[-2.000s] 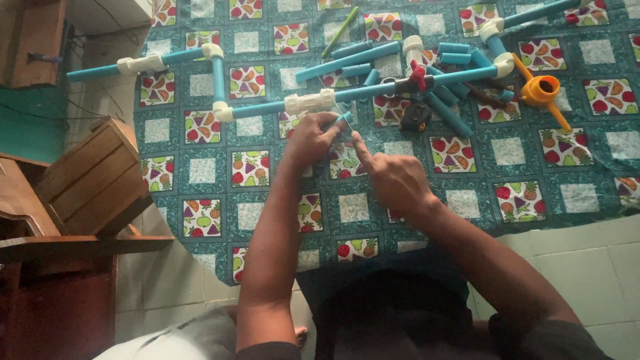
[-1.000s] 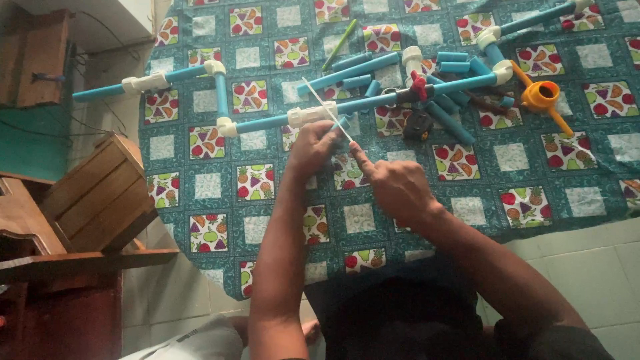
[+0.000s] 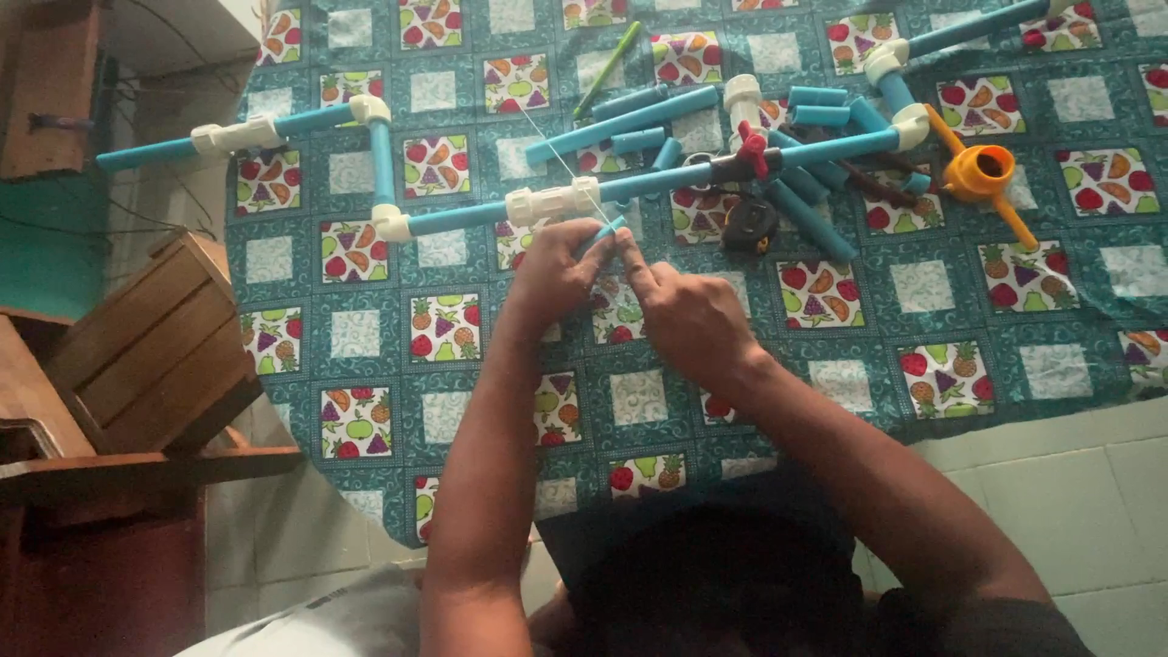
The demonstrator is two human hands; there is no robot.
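A short light-blue plastic pipe piece [image 3: 606,232] is pinched in my left hand [image 3: 557,269], near the middle of the table. From its tip a thin pale blade [image 3: 547,140], seen almost edge-on, slants up and left across the white pipe coupling [image 3: 553,201]. My right hand [image 3: 689,315] is closed at the blade's near end, its index finger stretched out to the pipe piece; its grip is partly hidden. Just beyond both hands lies a joined blue pipe assembly [image 3: 461,217] with white fittings and a red-handled valve [image 3: 752,151].
Cut blue pipe pieces [image 3: 639,120] lie behind the valve, near a green pen-like stick [image 3: 610,68]. A black tape measure [image 3: 750,224] sits right of my hands, and a yellow plastic fitting with two arms [image 3: 976,173] farther right. Wooden furniture [image 3: 151,347] stands left of the table.
The blade at my hands stands out less at two seconds ago, then slants up and left one second ago and now. My left hand stays on the pipe piece.
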